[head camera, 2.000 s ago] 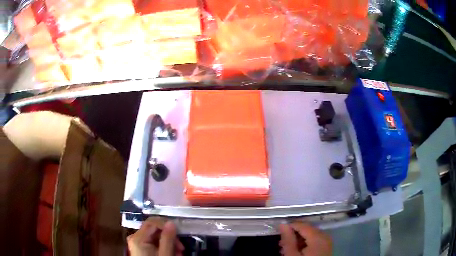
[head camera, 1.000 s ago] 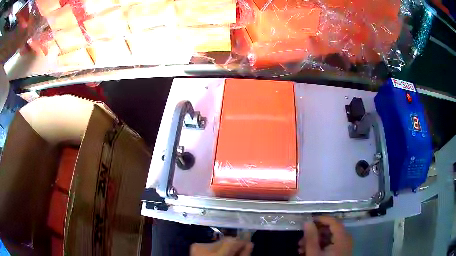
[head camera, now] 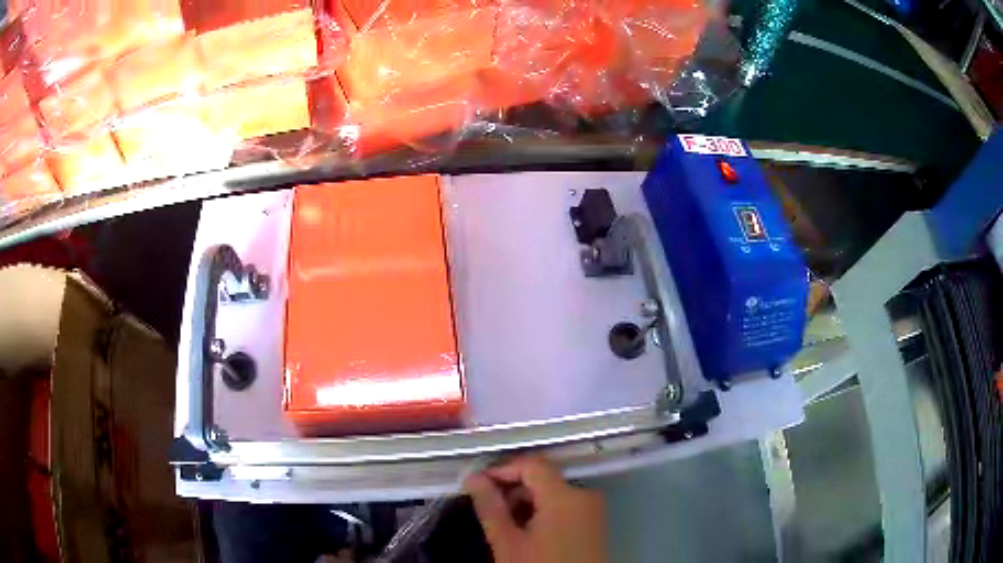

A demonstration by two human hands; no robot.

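Observation:
An orange-red product box [head camera: 372,297] lies flat on the white-lilac plate of the heat sealer [head camera: 528,319], left of centre. The silver sealing bar [head camera: 440,440] lies down across the plate's near edge, just in front of the box. My right hand [head camera: 539,511] is at the near edge, below the bar, with thumb and fingers pinched on a clear film strip [head camera: 423,519] that trails down to the left. My left hand is not in view. The blue control box [head camera: 731,264], labelled F-300, stands at the plate's right.
Orange boxes in clear film [head camera: 418,66] are piled on the belt beyond. A teal glittery cylinder [head camera: 767,39] stands at the back right. An open shipping carton [head camera: 110,418] is at the left. A dark ribbed conveyor [head camera: 959,407] and grey frame [head camera: 880,363] are at the right.
The view has swung right, so the sealer sits further left. My left hand has gone out of the picture. The film by the bar now hangs as a strip from my right hand.

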